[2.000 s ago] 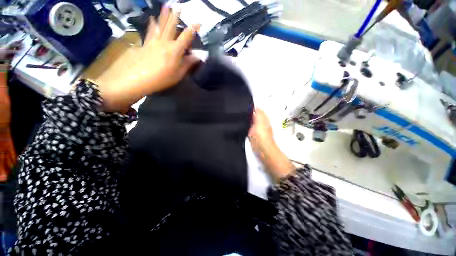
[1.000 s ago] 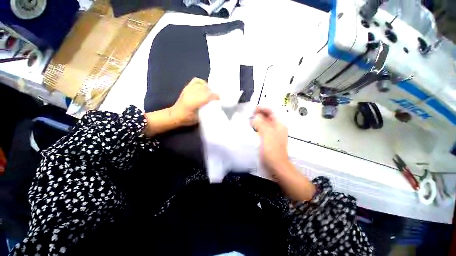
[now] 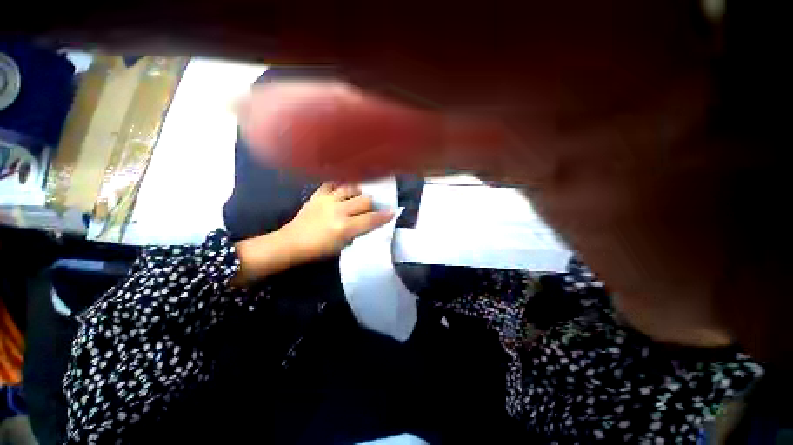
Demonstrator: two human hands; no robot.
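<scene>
My left hand (image 3: 326, 222) rests on a white-backed piece (image 3: 374, 291), fingers on its upper part. The piece hangs curved from the table's front edge over my dark lap. A dark garment panel (image 3: 252, 187) lies on the table beneath and behind my left hand. My right hand (image 3: 522, 148) is raised very close to the camera, large, dark and blurred, and covers the top and right of the view. Whether it holds anything cannot be seen. The sewing machine is hidden behind it.
The white table (image 3: 165, 165) runs across behind the hands. A taped brown cardboard sheet (image 3: 109, 135) lies at the left, beside a dark blue device (image 3: 39, 96) at the far left edge. Something orange (image 3: 9, 348) shows at the lower left edge.
My right hand has left the white-backed piece and come up close in front of the camera. The white-backed piece now hangs lower under my left hand. The view has shifted.
</scene>
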